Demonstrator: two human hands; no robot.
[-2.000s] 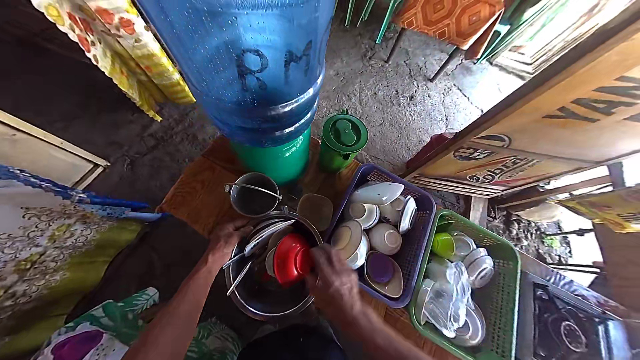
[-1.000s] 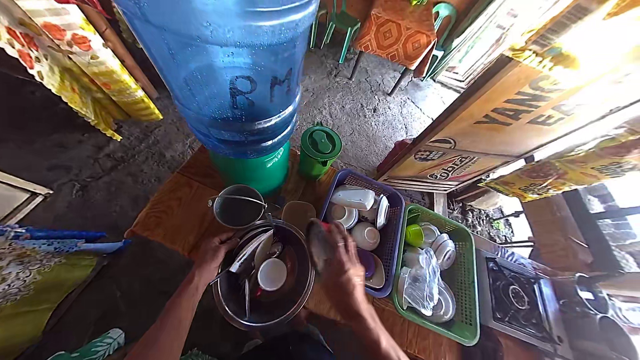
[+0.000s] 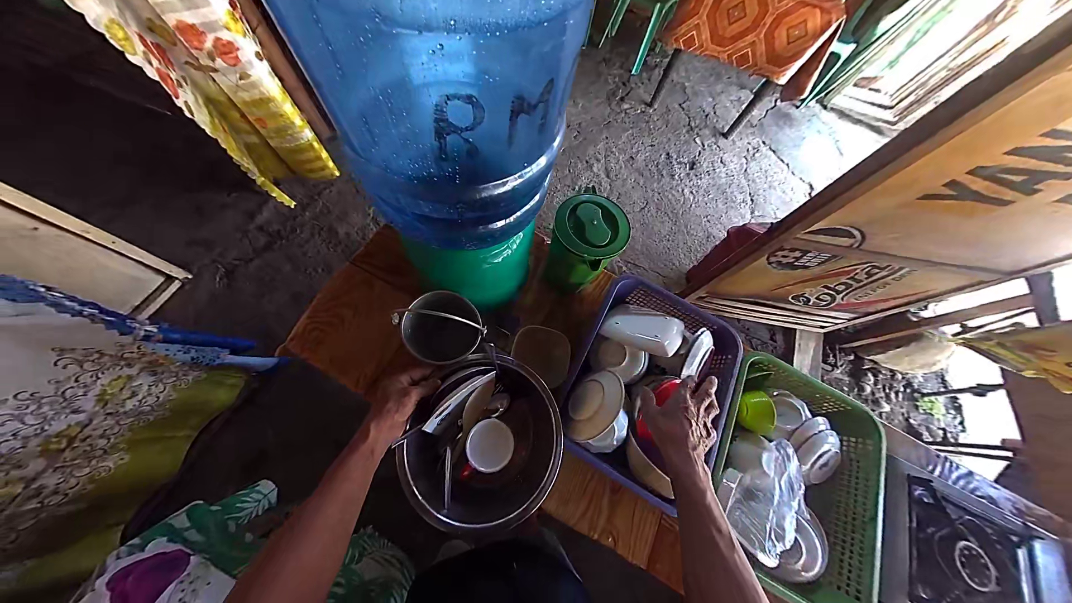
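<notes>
My right hand (image 3: 682, 419) is over the purple plastic basket (image 3: 618, 293), its fingers on a red bowl (image 3: 662, 400) among white bowls and cups (image 3: 596, 402). At the upper left rim of a round metal basin (image 3: 548, 486) rests my left hand (image 3: 402, 400); its fingertips are partly hidden, so its grip is unclear. Inside the basin lie a white cup (image 3: 490, 445), spoons (image 3: 497, 405) and other utensils. A metal pail with a wire handle (image 3: 440, 327) stands just above the basin, beside a small shallow container (image 3: 541, 356).
A large blue water bottle (image 3: 452, 117) rises from a green base (image 3: 477, 272) behind the basin. A green lidded pitcher (image 3: 589, 230) stands beside it. At right are a green basket (image 3: 867, 469) with dishes and a plastic bag, and a gas stove (image 3: 963, 544). A printed board (image 3: 879, 226) leans behind.
The red bowl was over the basin two seconds ago; my right hand has moved right with it to the purple basket. My left hand stays at the basin's rim.
</notes>
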